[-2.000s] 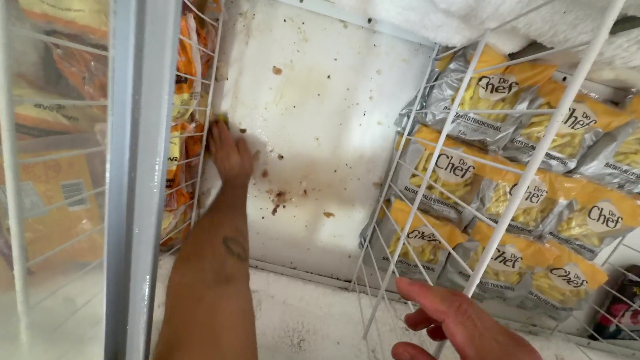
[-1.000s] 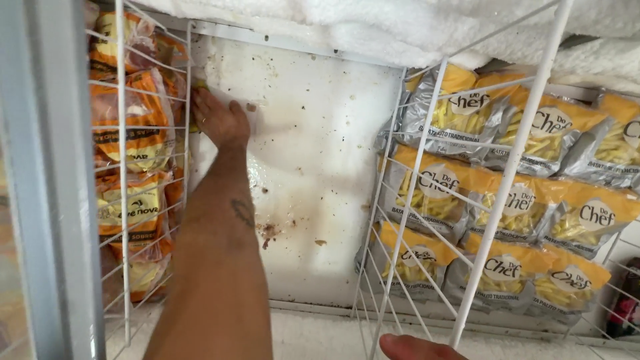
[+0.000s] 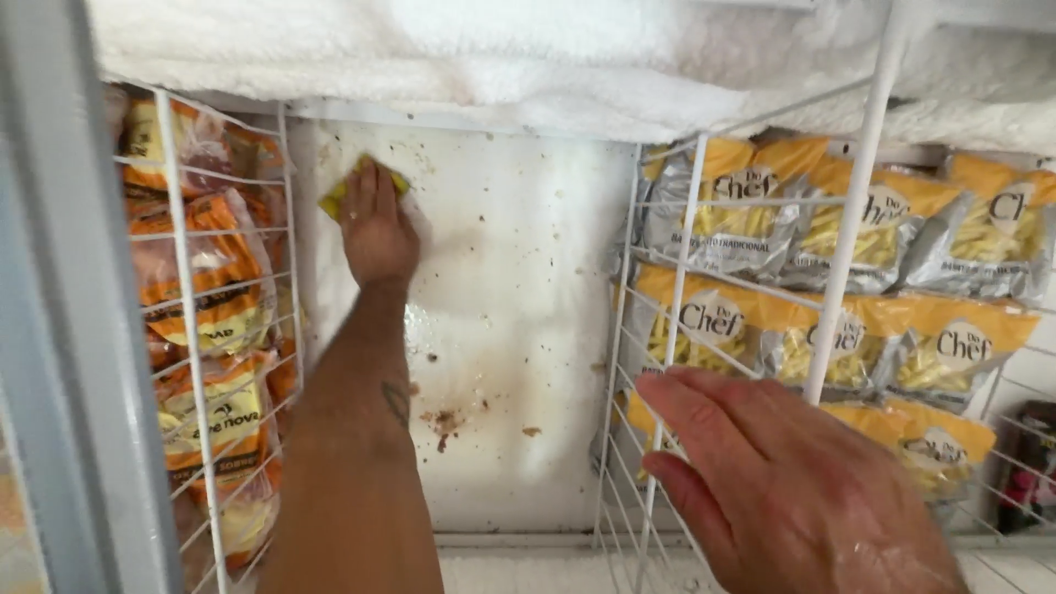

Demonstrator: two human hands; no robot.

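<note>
My left hand [image 3: 379, 223] presses a yellow-green cleaning cloth or sponge [image 3: 334, 200] flat against the upper left of a white freezer wall [image 3: 511, 330], between two wire racks. Brown specks and smears dot the wall, the thickest patch below and right of that hand. My right hand [image 3: 792, 470] is raised in front of the right wire rack [image 3: 841, 214], palm down, its thumb apart from the fingers. It holds nothing that I can see; whether its fingertips touch the wires, I cannot tell.
Frozen fries bags [image 3: 714, 322] fill the right rack in rows. Orange bags of frozen poultry [image 3: 206, 264] are stacked behind the left wire rack [image 3: 186, 289]. Thick frost [image 3: 462, 66] hangs along the top. A grey door frame [image 3: 91, 330] stands at the far left.
My left hand has moved right, away from the left rack's edge, and the yellow cloth or sponge now shows clearly. More of my right hand has come into view. The view has shifted.
</note>
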